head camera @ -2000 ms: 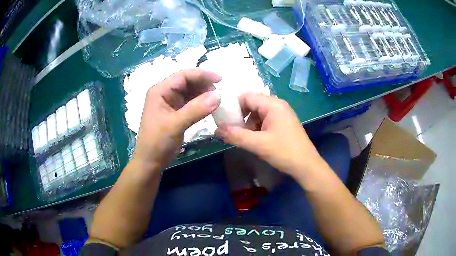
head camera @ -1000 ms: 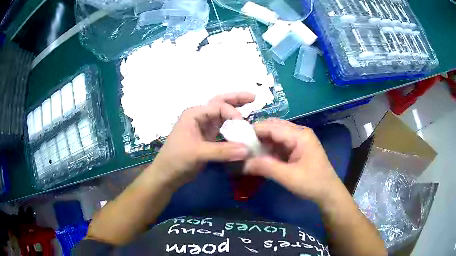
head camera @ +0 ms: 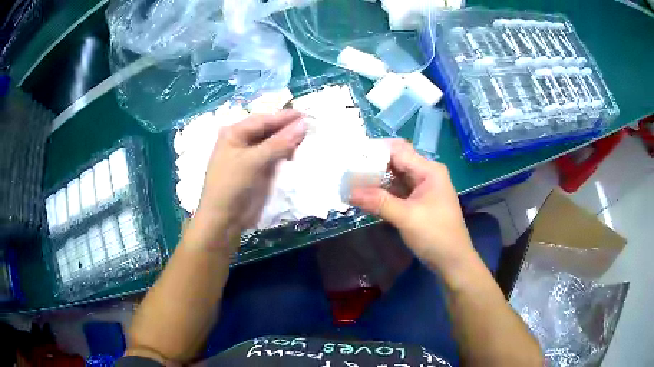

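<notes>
My right hand [head camera: 416, 188] holds a white housing [head camera: 367, 166] between thumb and fingers, over the front right of the white heap. The housing is blurred and bright against the heap. My left hand [head camera: 247, 168] is over the left part of the heap, thumb and fingertips close together. Whether a small piece sits between these fingertips cannot be told against the white. The small white fittings [head camera: 326, 107] lie heaped in the clear centre tray. The hands are apart.
A blister tray with white oblong units [head camera: 97, 222] is at left. A core tray [head camera: 527, 75] on a blue base is at right. Translucent sleeves [head camera: 428, 129] and white housings lie beside it. Clear bags [head camera: 165, 64] are behind. An open cardboard box [head camera: 574, 229] stands at lower right.
My hands have moved from close together near my body to over the heap and apart. The housing is now in my right hand alone. The view has shifted slightly.
</notes>
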